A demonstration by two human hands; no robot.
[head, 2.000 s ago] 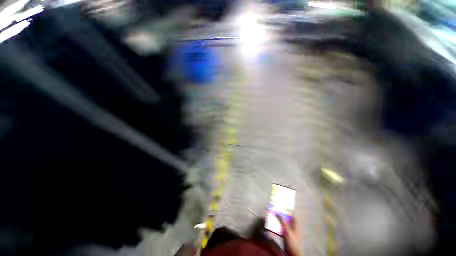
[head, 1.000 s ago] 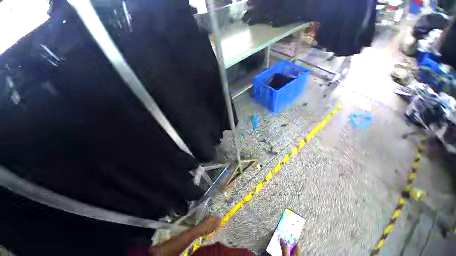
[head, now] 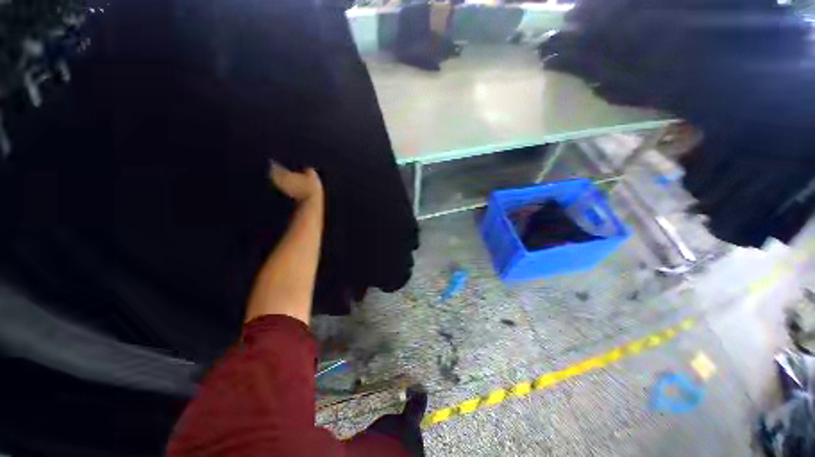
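Observation:
Black garments (head: 179,178) hang in a large dark mass across the left of the view. My left hand (head: 298,183) reaches up into them from a maroon sleeve. It touches the cloth, but its fingers are partly sunk in or hidden by the dark folds, so its grip cannot be made out. A grey rack tube (head: 98,339) crosses the lower left, blurred. My right hand is out of the picture, and no phone shows.
A pale work table (head: 509,107) with dark cloth stands ahead. A blue crate (head: 558,261) holding dark cloth is on the floor by it. More dark garments (head: 715,98) hang at right. Yellow-black tape (head: 563,370) and a blue item (head: 676,393) lie on the floor.
The view has turned left towards the black garments and table. My left hand has moved from low by the rack's foot up onto the garments. My right hand and the phone have left the view.

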